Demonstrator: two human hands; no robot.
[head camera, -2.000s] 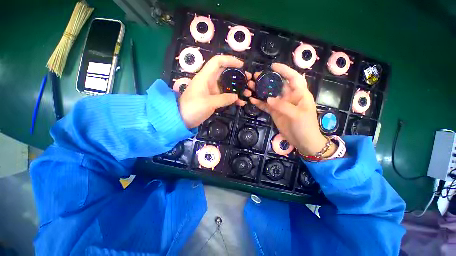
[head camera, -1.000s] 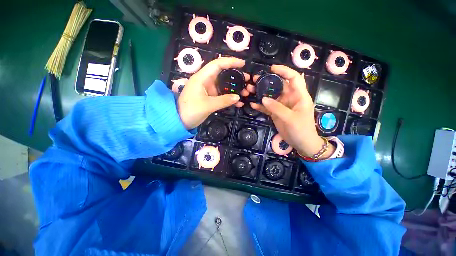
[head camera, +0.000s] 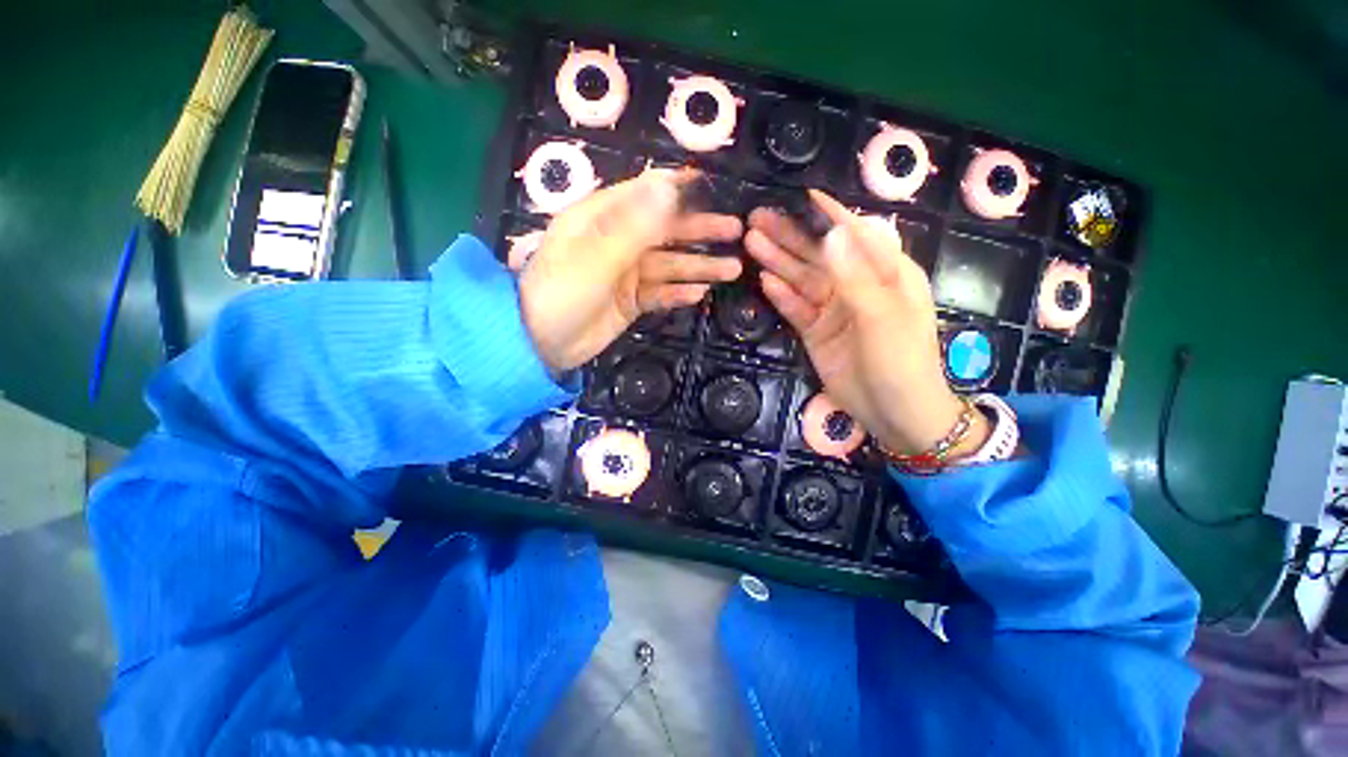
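My left hand and my right hand are close together above the black tray, fingers pointing at each other. Both are blurred. A dark, blurred black smartwatch shows at the upper fingers of my left hand, and another black smartwatch at those of my right. Both are tilted and partly hidden by fingers; their lit faces do not show. Pink watch heads and black watch heads lie in the tray's pockets. One watch head shows a bright blue disc.
A smartphone, a bundle of tan sticks, a blue pen and a thin dark rod lie left of the tray. A white power box with cables is at the right edge. A yellow-gold item sits in a corner pocket.
Both hands have rotated, and the two watches have tilted so their lit faces no longer show. More of the fingers is visible. The tray has stayed in place.
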